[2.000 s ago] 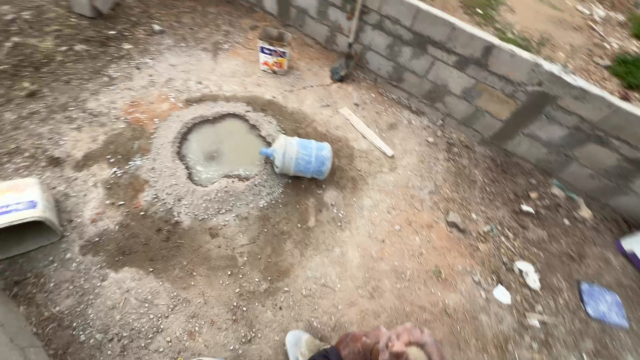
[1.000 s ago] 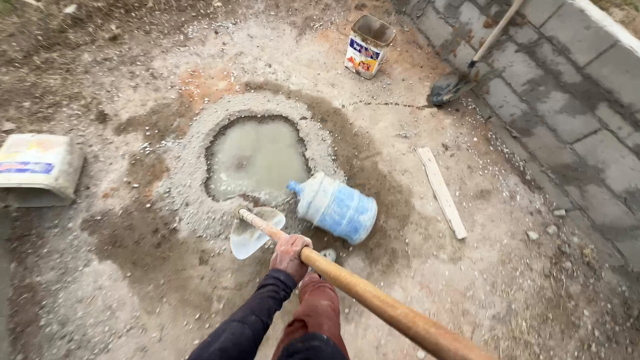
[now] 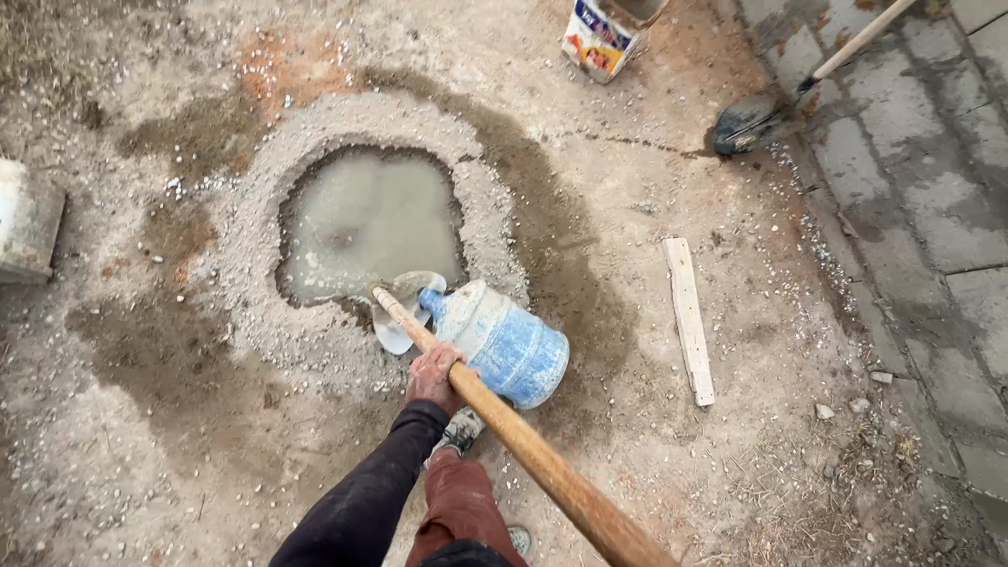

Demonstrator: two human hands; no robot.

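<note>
My left hand (image 3: 435,378), below a dark sleeve, is closed around the wooden handle (image 3: 535,457) of a long-handled hoe. The hoe's pale, wide blade (image 3: 398,323) rests at the lower rim of a ring of gravelly mix (image 3: 260,228) that surrounds greyish water (image 3: 386,213). Against the blade, or just over it, lies the neck of a blue plastic water jug (image 3: 512,346), which is on its side and smeared with cement. The handle runs out at the bottom right. My right hand is outside the view.
A printed plastic bucket (image 3: 602,39) stands at the top; another container (image 3: 27,224) lies at the left edge. A shovel (image 3: 748,124) leans by the concrete block wall (image 3: 906,181). A wooden board (image 3: 689,323) lies on the ground. My shoe (image 3: 461,431) is near the jug.
The hoe and my left hand, out of view two seconds ago, are in view since the second frame. Since then the blade has moved up to the water's edge. The view has shifted.
</note>
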